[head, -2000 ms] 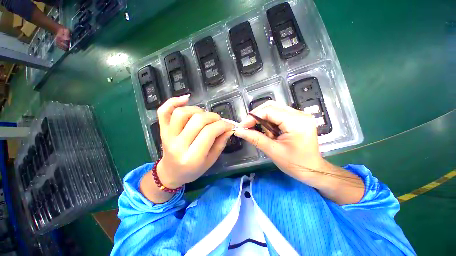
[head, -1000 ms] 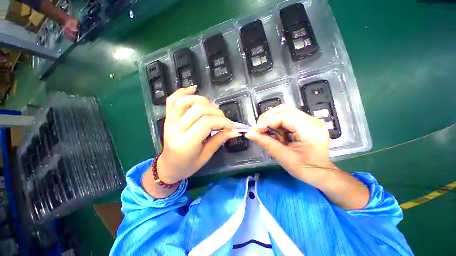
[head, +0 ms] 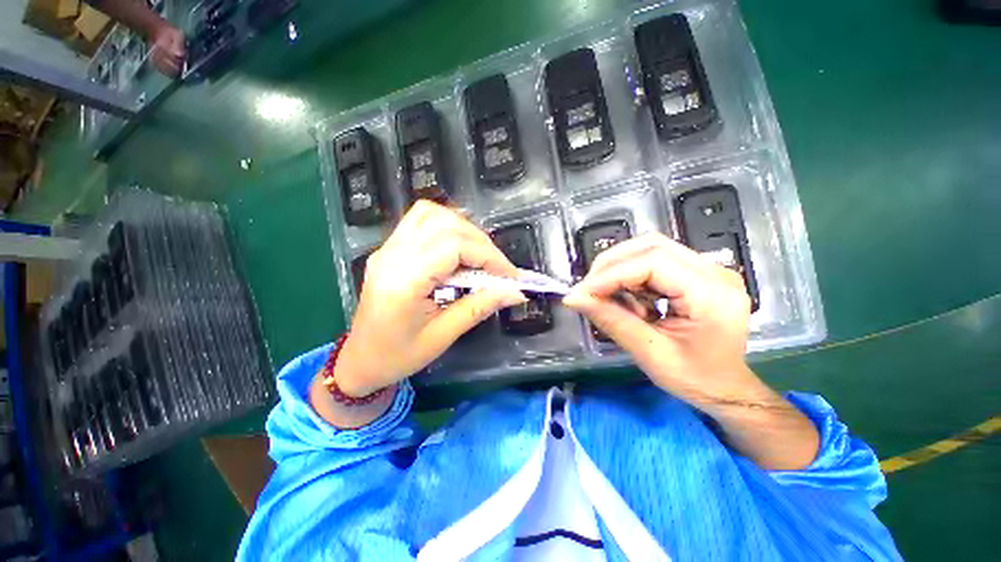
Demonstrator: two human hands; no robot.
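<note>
A small white label sheet (head: 494, 282) is held over the near row of phones. My left hand (head: 423, 307) pinches its left part between thumb and fingers. My right hand (head: 664, 313) pinches its right end with thumb and fingertips. A dark slim thing, likely the tweezers, is mostly hidden inside my right hand. Below lies a clear blister tray (head: 807, 296) with two rows of black phones, backs up, such as this far-row phone (head: 578, 108). My hands partly cover the near-row phones.
Stacked blister trays (head: 203, 318) with black phones stand at the left on the green workbench (head: 889, 165). Another person's hand (head: 168, 51) is at the upper left near more trays. A dark object (head: 971, 10) is at the top right. Yellow striped tape (head: 944, 445) shows at the lower right.
The sheet now shows as a longer white strip between my hands. My fingertips have moved apart and slightly right. The tray and phones appear shifted a little right in the view.
</note>
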